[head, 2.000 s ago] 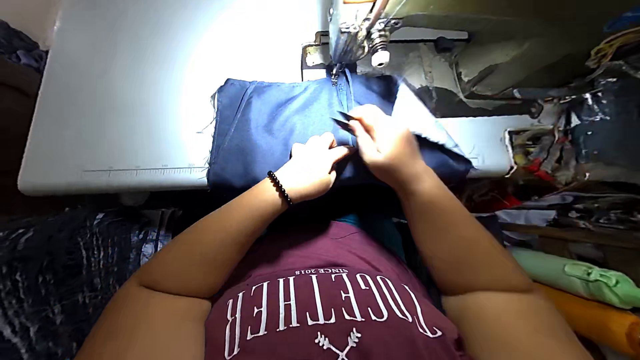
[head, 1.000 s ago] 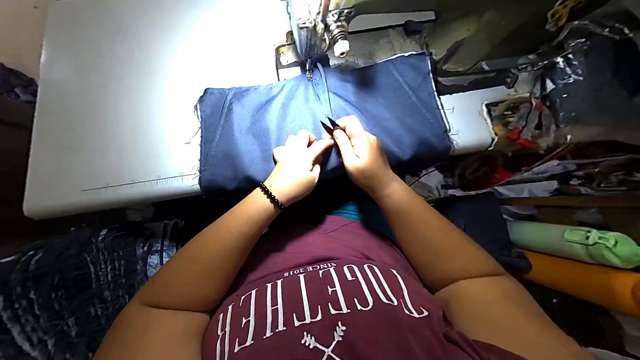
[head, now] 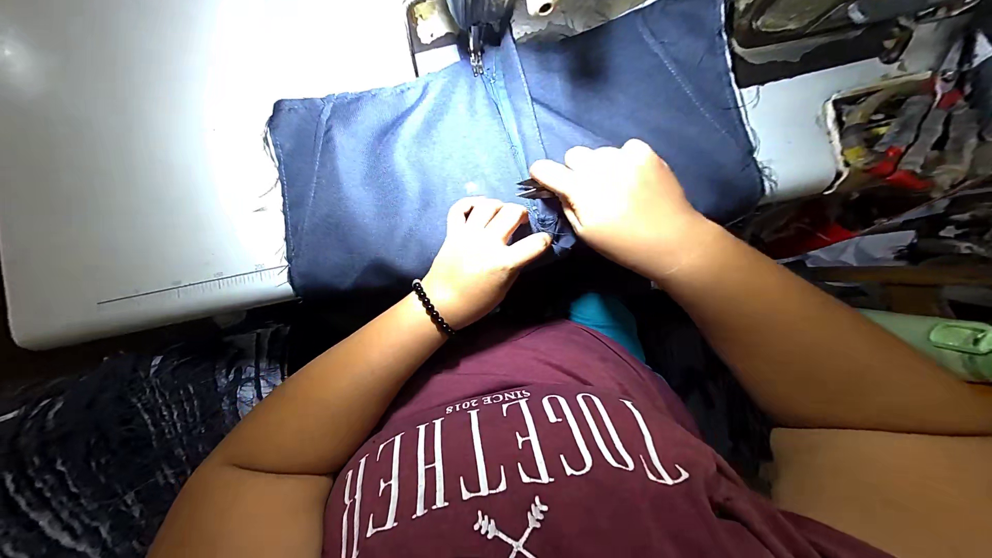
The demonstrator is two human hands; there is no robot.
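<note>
A piece of navy blue fabric (head: 387, 178) with frayed edges and a seam down its middle lies across the sewing machine bed. The presser foot (head: 476, 58) of the sewing machine stands at the seam's far end. My left hand (head: 488, 248), with a black bead bracelet (head: 432, 308) at the wrist, pinches the fabric's near edge by the seam between thumb and fingers. Just right of it, my right hand (head: 620, 201) is closed around small dark thread snips (head: 533, 189), whose pointed blades stick out to the left over the seam. The snips' handles are hidden in the palm.
The white table (head: 116, 155) with a printed ruler scale extends to the left. Dark frayed fabric pieces (head: 139, 434) hang below it. At the right are tangled scraps (head: 907, 147) with red bits, and a green case or container (head: 930, 337) lies lower down.
The fabric's right part, folded over with its pale underside showing two seconds ago, now lies spread out with the navy side up. Both hands remain near the seam.
</note>
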